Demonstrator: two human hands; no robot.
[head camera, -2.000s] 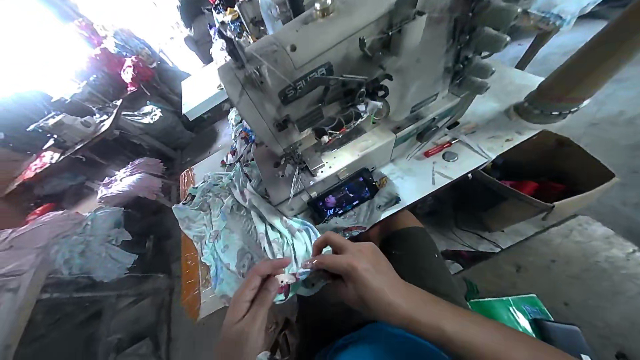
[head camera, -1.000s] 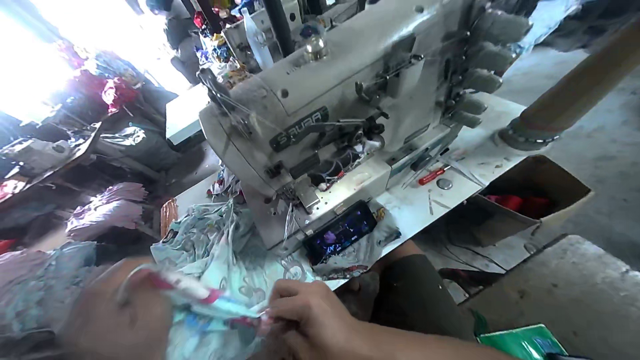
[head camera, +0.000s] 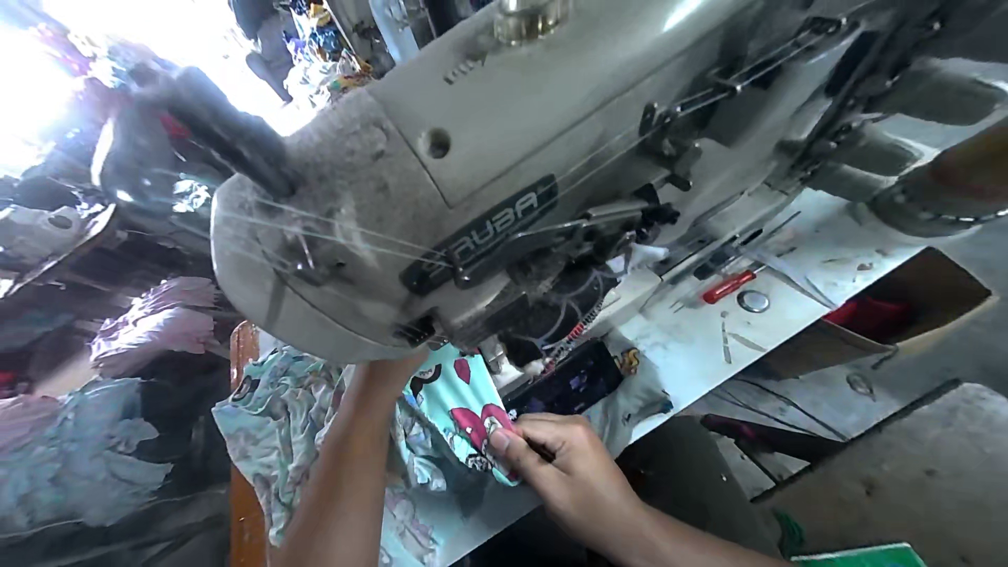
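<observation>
My right hand (head camera: 563, 461) pinches the near edge of a mint-green printed fabric piece (head camera: 461, 402) with red and dark figures, between thumb and fingers. That fabric stretches up toward the needle area of an industrial sewing machine (head camera: 472, 173). The left forearm reaches up beneath the machine head; only the wrist end of my left hand (head camera: 402, 366) shows beside the fabric, and its fingers are hidden behind the head. A heap of pale green printed fabric (head camera: 283, 417) lies left of the forearm.
A lit phone (head camera: 571, 382) lies right of the fabric. On the white table (head camera: 685, 362) are a red-handled tool (head camera: 728, 287) and a round metal piece (head camera: 754, 301). A cardboard box (head camera: 933, 307) stands beyond the edge. Fabric stacks (head camera: 157, 323) are at left.
My left hand has moved up under the machine head, and the fabric held near my lap now lies up by the needle area. The view has moved much closer to the machine.
</observation>
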